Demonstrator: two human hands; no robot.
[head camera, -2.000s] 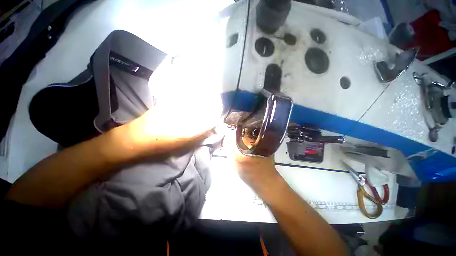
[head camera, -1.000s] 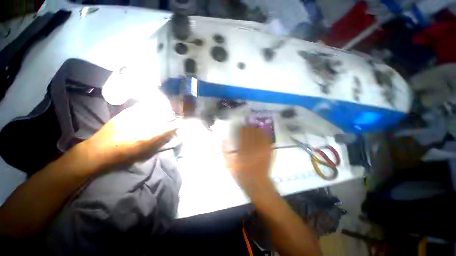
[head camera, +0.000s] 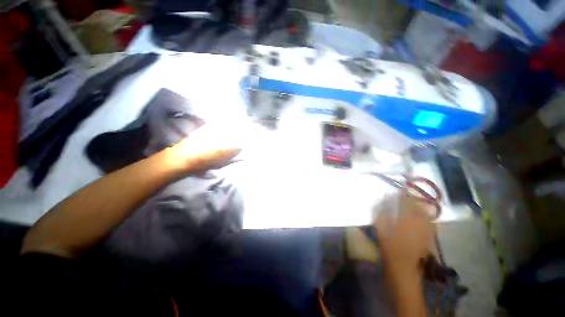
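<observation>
A grey garment with black parts lies bunched on the table and hangs over its front edge. My left hand lies flat on the garment near the needle area, partly lost in glare; whether it grips the cloth is unclear. My right hand is blurred at the table's front right, at the handles of the scissors, which have red and yellow loops. The frames do not show whether its fingers hold them. The sewing machine stands behind, and its needle area is washed out by glare.
A phone with a lit screen lies under the machine arm. A dark flat object is at the table's right end. Long black cloth strips lie far left. Dark items stand behind the table, and red cloth shows at the left edge.
My right hand has moved from the needle area across the table to the scissors. My left hand has stayed on the garment. The view has shifted, showing more of the background and the whole phone.
</observation>
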